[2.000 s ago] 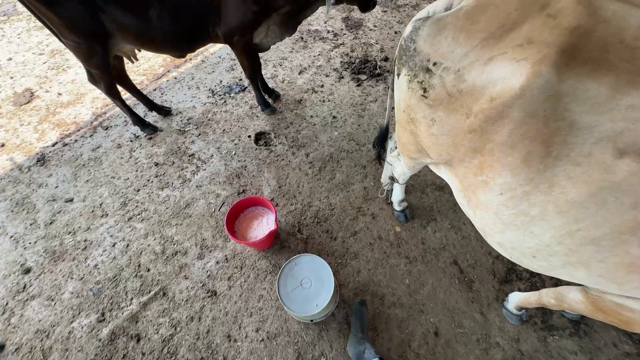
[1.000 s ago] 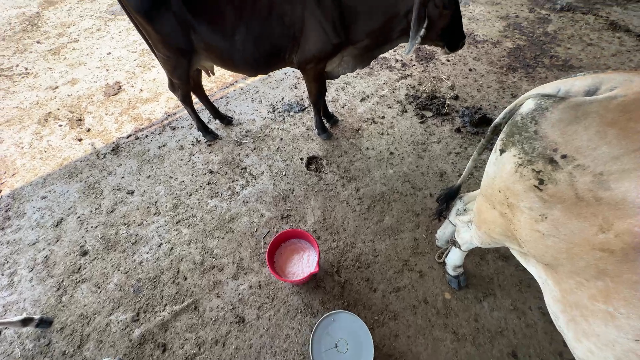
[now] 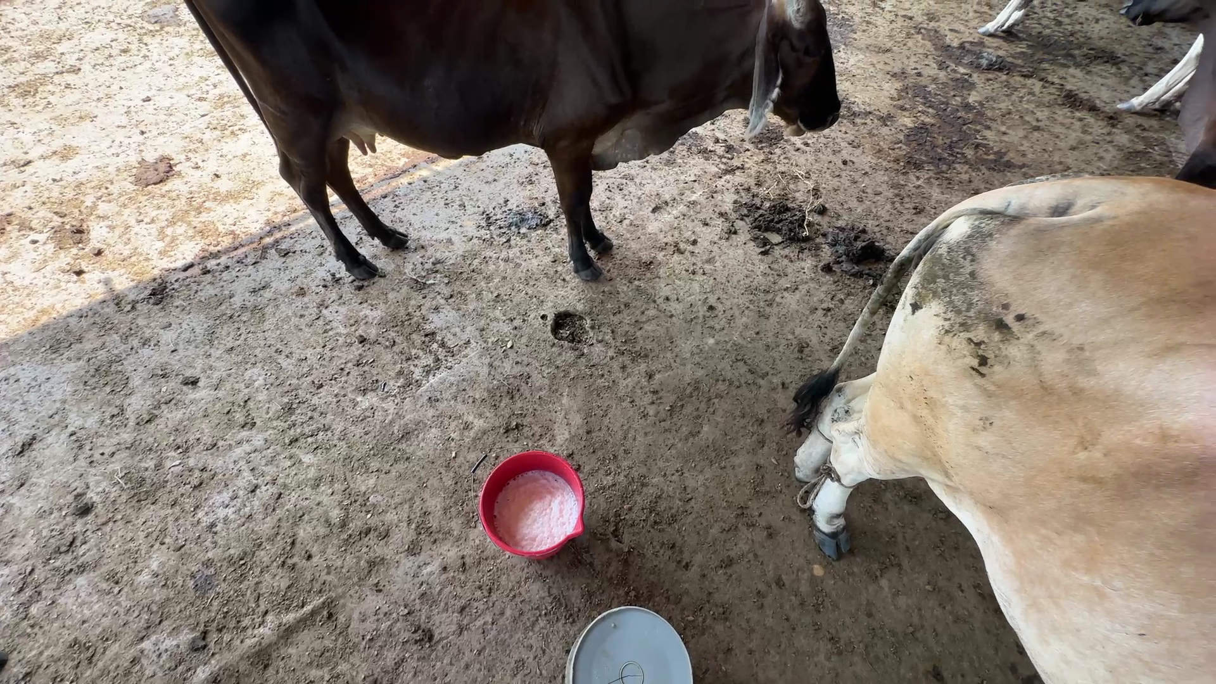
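Observation:
Neither of my hands is in view. A red plastic bucket [image 3: 487, 513] with a pouring lip stands on the dirty floor, holding frothy, pinkish-white liquid. Below it, at the bottom edge, is a lidded bucket whose grey lid [image 3: 632, 646] shows and is partly cut off. The tan cow [image 3: 1073, 380] at the right has its rear toward the middle, with a rope [image 3: 815, 486] around its hind legs. Its tail hangs down to a black tuft.
A dark brown cow [image 3: 456, 76] stands across the top, facing right. Dung [image 3: 784, 218] lies on the floor between the cows, and a small hole [image 3: 570, 327] is above the red bucket. Legs of other cattle [image 3: 1167, 81] show at the top right.
The view has shifted left and up, bringing in the dark cow's head. A dark object at the left edge one second ago is now almost out of view. Both buckets stay on the floor.

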